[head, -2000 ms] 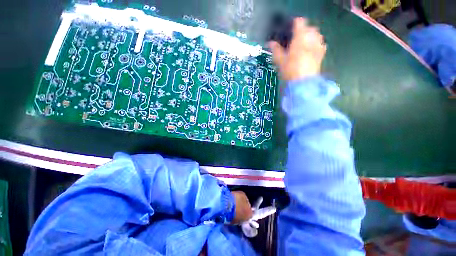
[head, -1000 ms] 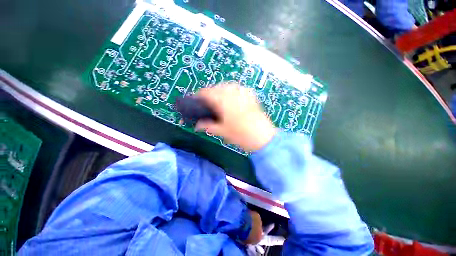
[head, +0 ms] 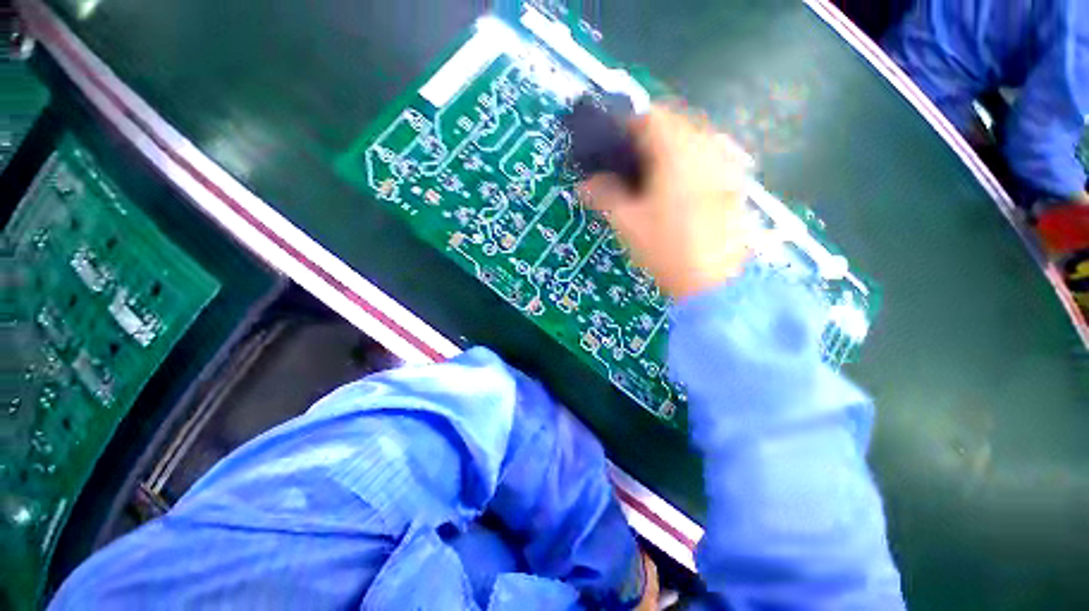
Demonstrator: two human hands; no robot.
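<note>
A large green circuit board (head: 525, 239) with white printed markings and white strips lies slantwise on the dark green belt surface. My right hand (head: 687, 197), bare and blurred, grips a dark palm-sized block (head: 607, 141) over the upper middle of the board. Whether the block touches the board is hard to tell. My left hand (head: 650, 585) is almost cut off at the bottom edge below the bench rim; only a sliver shows, and its fingers are hidden.
Other green boards (head: 102, 310) are at the left. The belt's pale edge with a red line (head: 299, 269) runs between me and the board. Another person's blue sleeves (head: 997, 72) show at the top right, beside a red item (head: 1063, 227).
My right hand has moved with the block from the board's lower middle to its upper middle. The view has turned, so the board appears more slanted. The left hand has nearly left the picture.
</note>
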